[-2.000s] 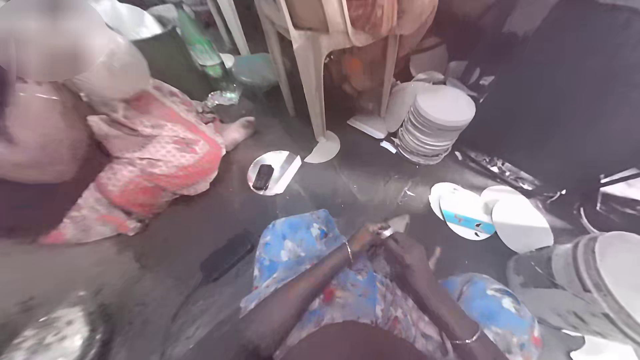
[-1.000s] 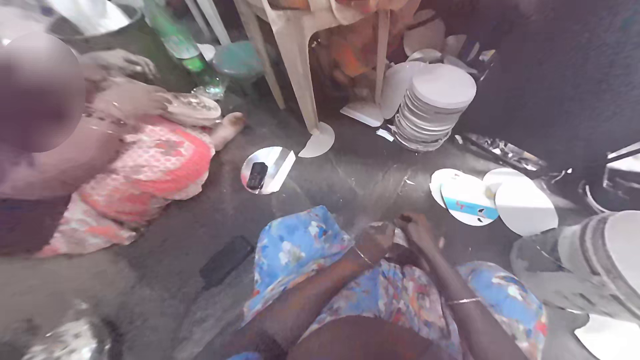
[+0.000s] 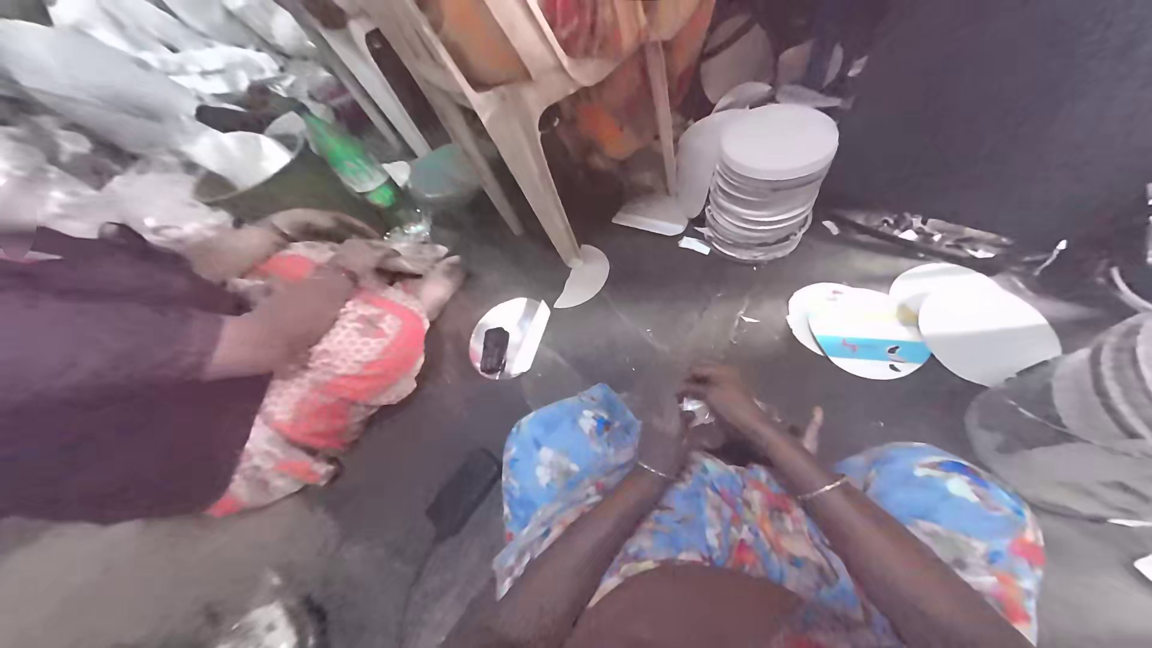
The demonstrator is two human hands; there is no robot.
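Note:
My left hand [image 3: 664,427] and my right hand [image 3: 724,392] meet above my lap, over blue floral cloth [image 3: 576,436]. Between their fingers is a small pale, shiny piece [image 3: 696,411], too blurred to name. It touches the left hand's fingers, and the right hand's fingertips bend over it. Each wrist wears a thin bangle. On the floor ahead lies a round disc with a cut straight edge [image 3: 531,328], bearing a small dark object [image 3: 494,349]. To the right, flat round discs [image 3: 988,333] overlap, one of them with a printed blue band [image 3: 873,349].
A tall stack of round discs [image 3: 778,144] stands beside a plastic chair [image 3: 513,108]. A person in patterned red cloth [image 3: 351,378] sits at left, near a green bottle [image 3: 346,157] and a dark tub [image 3: 297,184]. A transparent container [image 3: 1062,432] stands at right. A dark flat object [image 3: 463,493] lies left of my knee.
My right hand's fingers have bent over toward the left hand, and the pale piece now shows between them. The person at left has leaned forward, with an arm reaching over the red cloth.

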